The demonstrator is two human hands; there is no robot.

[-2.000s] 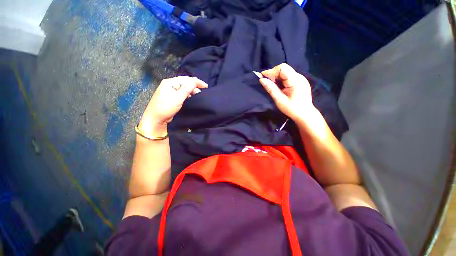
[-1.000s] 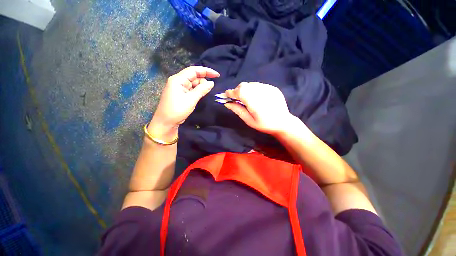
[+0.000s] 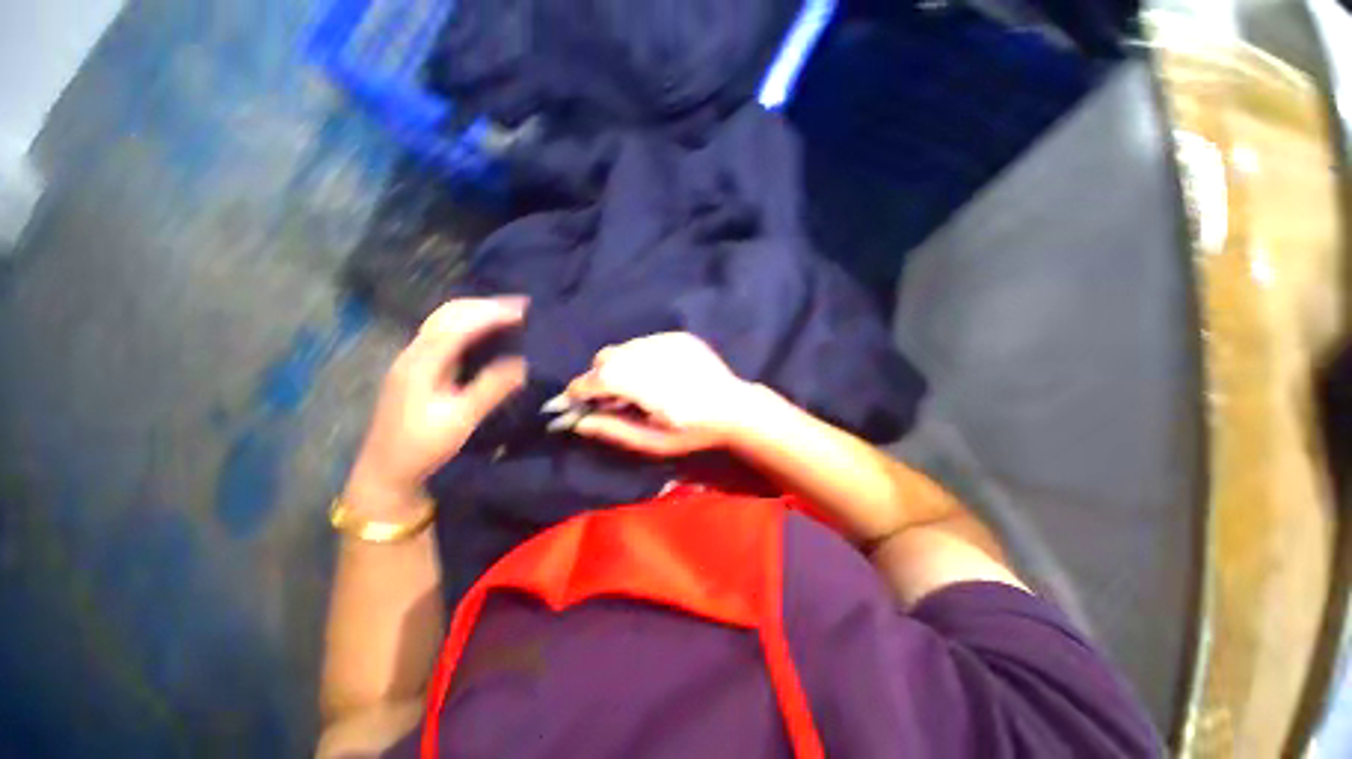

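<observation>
A dark navy garment point(image 3: 697, 252) lies crumpled over the lap and reaches forward to the crate. My left hand point(image 3: 438, 400) is above the garment's left side, thumb and fingers apart, with nothing visible in it. My right hand point(image 3: 667, 393) is over the lap just right of it, curled around thread snips point(image 3: 561, 412); only the pale twin tips show, pointing left. The two hands do not touch. The picture is blurred, so any loose thread cannot be made out.
A blue plastic crate point(image 3: 393, 82) with a navy garment pile point(image 3: 615, 52) stands in front. A grey-sided table with a tan, tape-edged top point(image 3: 1268, 297) is at the right. Worn blue-and-grey floor point(image 3: 193, 326) shows at the left. The red apron point(image 3: 653, 556) is worn at the waist.
My right hand has moved from the garment's right side to near my left hand, and the snips' tips now show. The view has shifted, bringing in more of the tabletop and crate.
</observation>
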